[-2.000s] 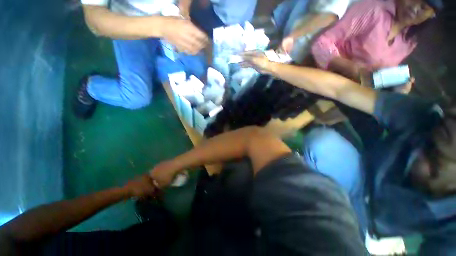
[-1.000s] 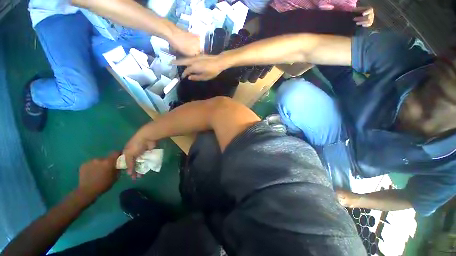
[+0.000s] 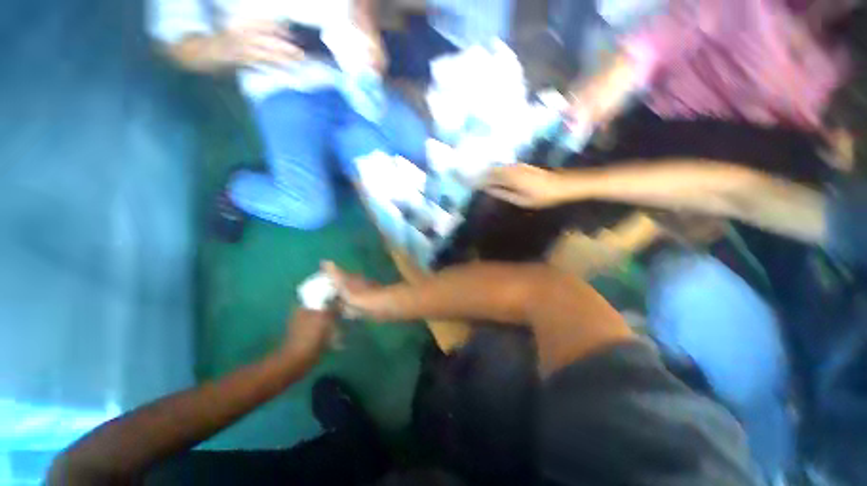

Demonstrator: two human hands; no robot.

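Note:
The frame is badly blurred. A crumpled white cloth [image 3: 317, 290] shows left of centre, over the green floor. My right hand [image 3: 359, 294] reaches in from the right and is closed on the cloth. My left hand [image 3: 310, 329] comes up from the lower left and looks curled just below the cloth, against my right hand. Whether my left hand holds a cylinder cannot be made out.
White cartons [image 3: 404, 195] with raised flaps stand on tan cardboard [image 3: 447, 332]. A dark mass of cylinders [image 3: 499, 228] lies beside them. Another person's hand [image 3: 523, 185] reaches over it. People sit around; blue sheeting [image 3: 95, 237] is at the left.
The view has swung, so the cartons appear farther right. My hands stay together; the cloth, spread below my right hand earlier, now shows as a smaller bunch above my left fist.

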